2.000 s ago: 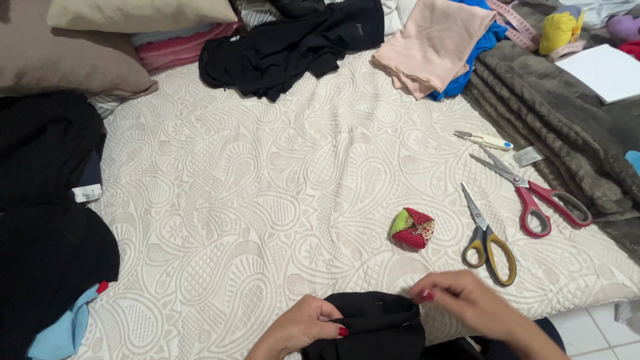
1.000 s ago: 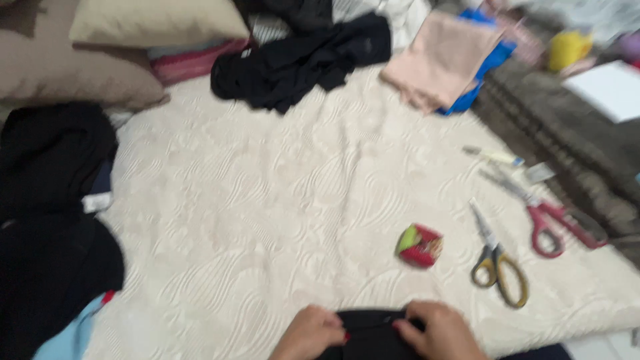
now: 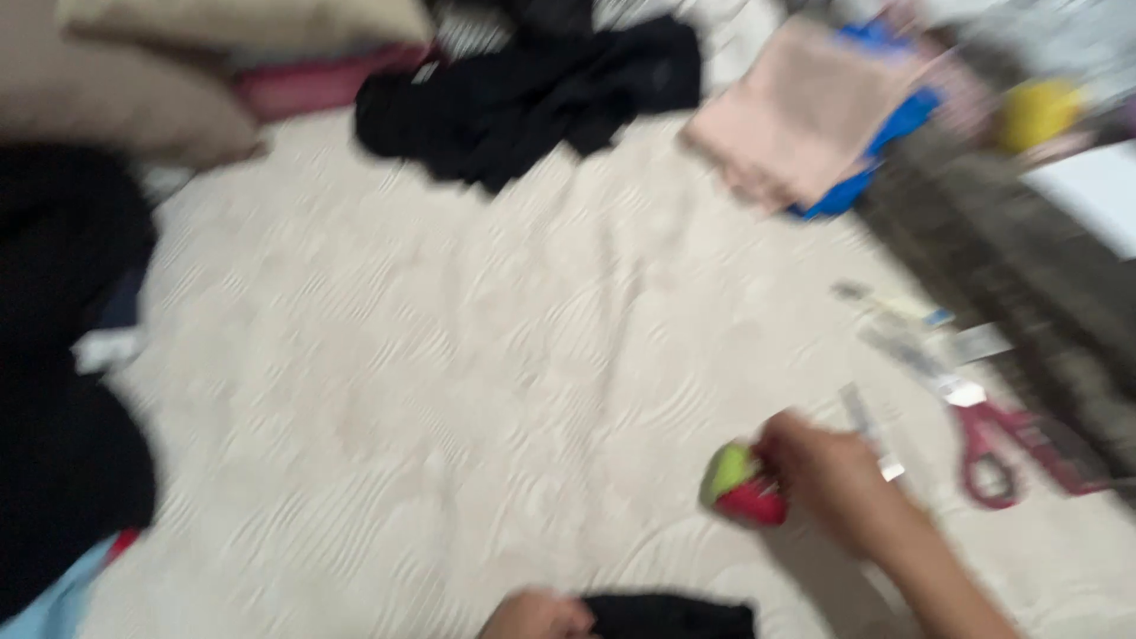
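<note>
My right hand (image 3: 825, 475) is at the small red and green patchwork pincushion (image 3: 750, 493), its fingertips on or just above the top; blur hides whether they pinch anything. At the bottom edge, my left hand (image 3: 540, 614) rests at the left end of a black fabric piece (image 3: 670, 615), holding it; most of the cloth is out of frame. Beyond the right hand lie scissors whose blade (image 3: 861, 413) shows, their handles hidden by the hand and forearm. Farther right are red-handled scissors (image 3: 985, 426) and a small pale-handled tool (image 3: 896, 306).
A patterned cream cover (image 3: 382, 373) lies under everything. Black garments (image 3: 62, 426) are heaped at left, and another black garment (image 3: 541, 98) lies at the back. Pillows (image 3: 106, 98) stand back left. Folded peach cloth (image 3: 790, 106) lies over blue fabric, beside a dark plush blanket (image 3: 994, 240).
My right hand has left the black fabric and moved right to the pincushion, its forearm now covering the handles of the nearer scissors. My left hand stays at the fabric.
</note>
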